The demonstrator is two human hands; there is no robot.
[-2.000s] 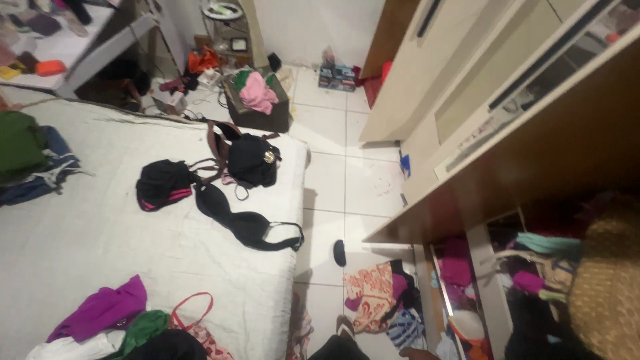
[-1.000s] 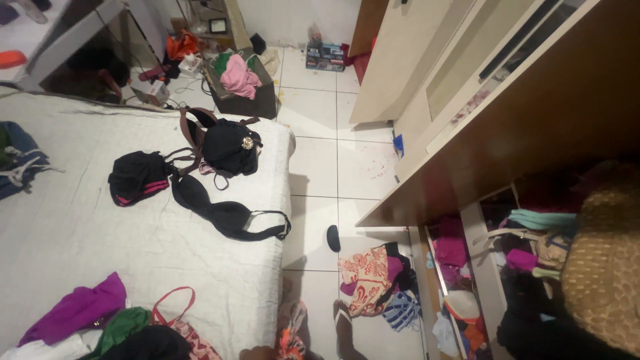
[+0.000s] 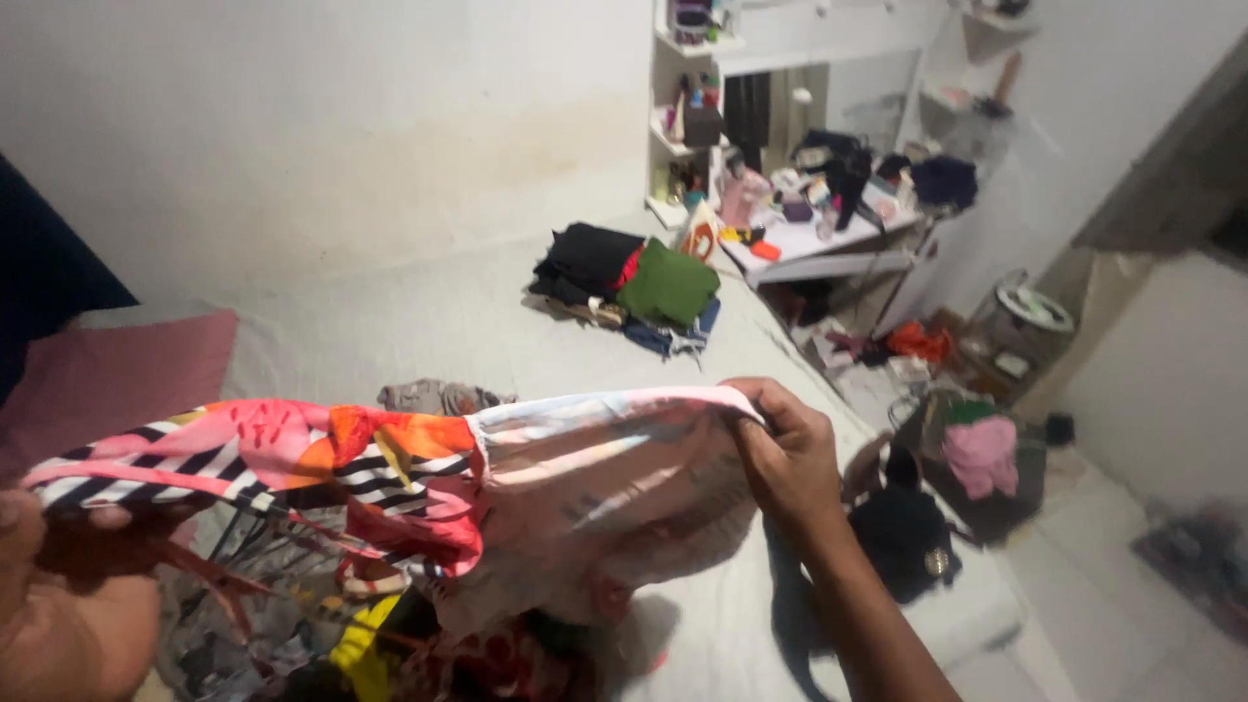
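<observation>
A patterned garment (image 3: 390,458), pink, orange and striped black and white with a pale inside-out part, is stretched between both hands above the bed. My left hand (image 3: 78,585) grips its striped end at the lower left edge of the view. The pale end is pinched between the thumb and fingers of my right hand (image 3: 790,448). Below the garment lies a heap of mixed clothes (image 3: 370,643), partly hidden by it. Just behind it is a greyish crumpled cloth (image 3: 439,395). A black bag (image 3: 902,536) rests on the bed beside my right forearm.
Folded clothes (image 3: 673,283) are stacked on the far part of the white-covered bed (image 3: 341,302). A cluttered dressing table (image 3: 819,239) stands by the wall. On the tiled floor, a box (image 3: 985,497) holds a pink cloth. A pink cloth (image 3: 127,380) lies at left.
The view has swung from the floor and wardrobe to the bed and wall. Both hands are now in sight, holding the patterned garment stretched between them.
</observation>
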